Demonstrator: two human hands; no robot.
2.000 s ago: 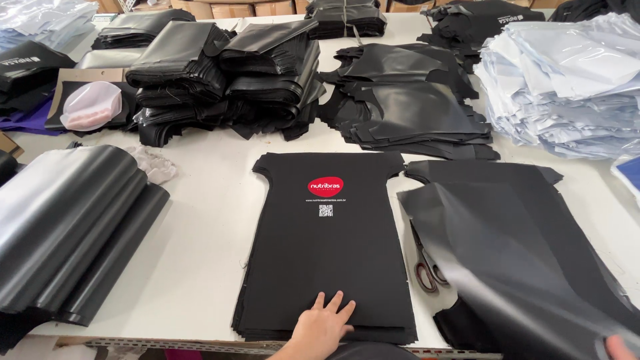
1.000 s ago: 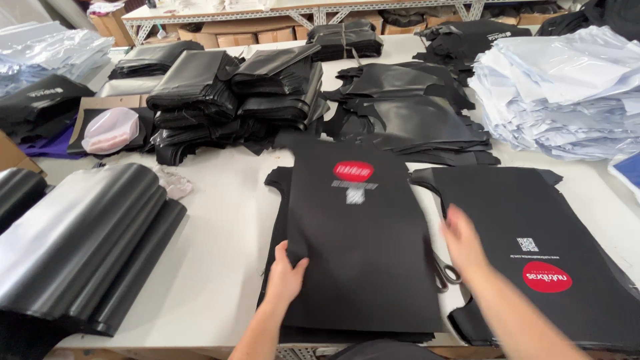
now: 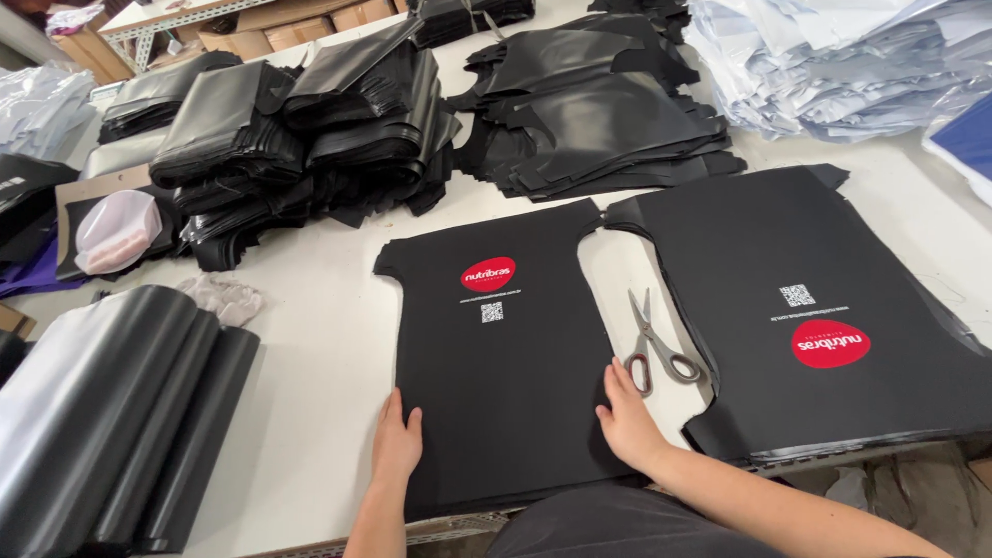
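Observation:
A stack of black cut fabric panels (image 3: 511, 387) lies in front of me, its top one printed with a red oval logo and a white square code. My left hand (image 3: 397, 438) rests at its left edge, thumb on top. Against its right edge is my right hand (image 3: 624, 415), fingers near a handle of the scissors (image 3: 651, 341), which lie partly spread on the white table. A second stack of black panels (image 3: 775, 232), its print upside down to me, lies to the right. Whether either hand grips the fabric is hard to tell.
Rolled black sheets (image 3: 147, 403) lie at left beside crumpled pale material (image 3: 225, 298). Behind are folded black bundles (image 3: 232, 132), more black cut pieces (image 3: 597, 116) and white sheets in clear plastic (image 3: 821, 77). A round pale pouch (image 3: 118, 231) sits at far left. The table's front edge (image 3: 465, 527) is near me.
Two seconds ago one hand lay on the middle stack; now both are at its sides. The printed panel, tilted and raised one second ago, now lies flat. The scissors are in fuller view.

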